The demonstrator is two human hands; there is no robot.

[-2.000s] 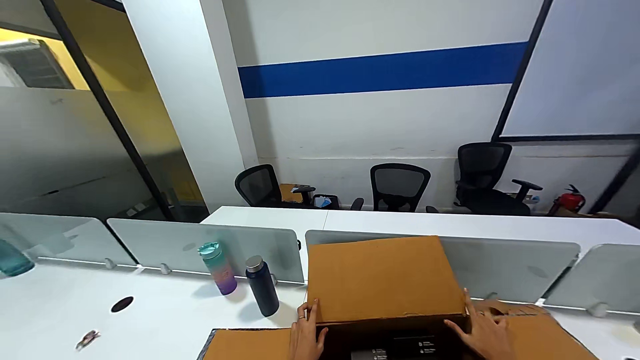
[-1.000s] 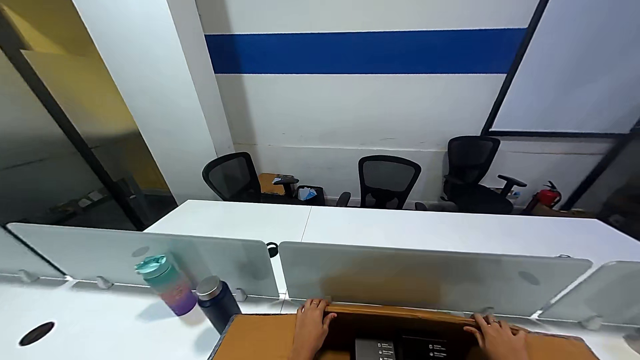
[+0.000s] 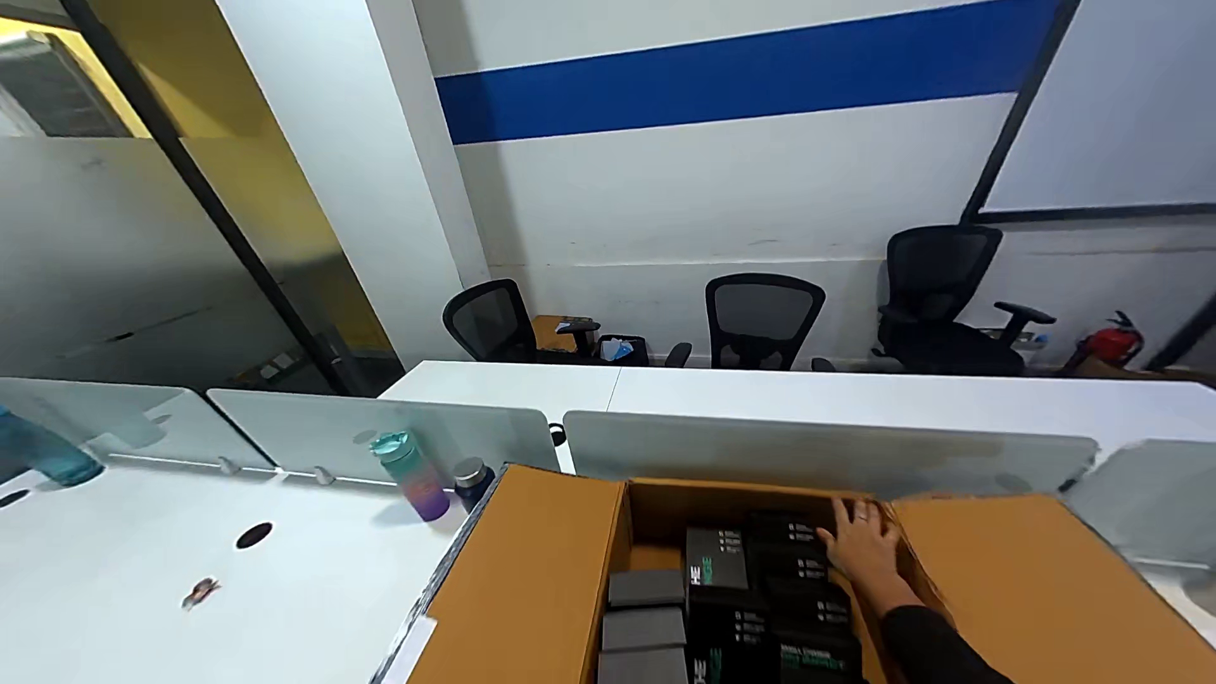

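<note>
A large cardboard box [image 3: 560, 570] stands with its side flaps spread, holding several black small boxes [image 3: 717, 560] with printed writing and several plain grey boxes [image 3: 644, 629] along its left side. My right hand [image 3: 866, 551], in a dark sleeve, reaches to the box's back right corner. Its fingers are apart against the inside wall and rim, and the thumb is near the black boxes. My left hand is out of view. Left of the cardboard box stand a teal and purple bottle [image 3: 412, 477] and a dark bottle [image 3: 472, 483].
Frosted divider panels [image 3: 826, 456] run behind the cardboard box. Beyond them are a white desk [image 3: 855, 394] and mesh-back chairs [image 3: 763, 318]. The near white desk [image 3: 323, 589] has a round cable hole [image 3: 254, 536] and a small item. A red fire extinguisher [image 3: 1111, 342] stands at right.
The back flap, upright two seconds ago, no longer stands up, and the box's contents show. My left hand has left the view. My right hand has moved from the box's edge to its back right corner.
</note>
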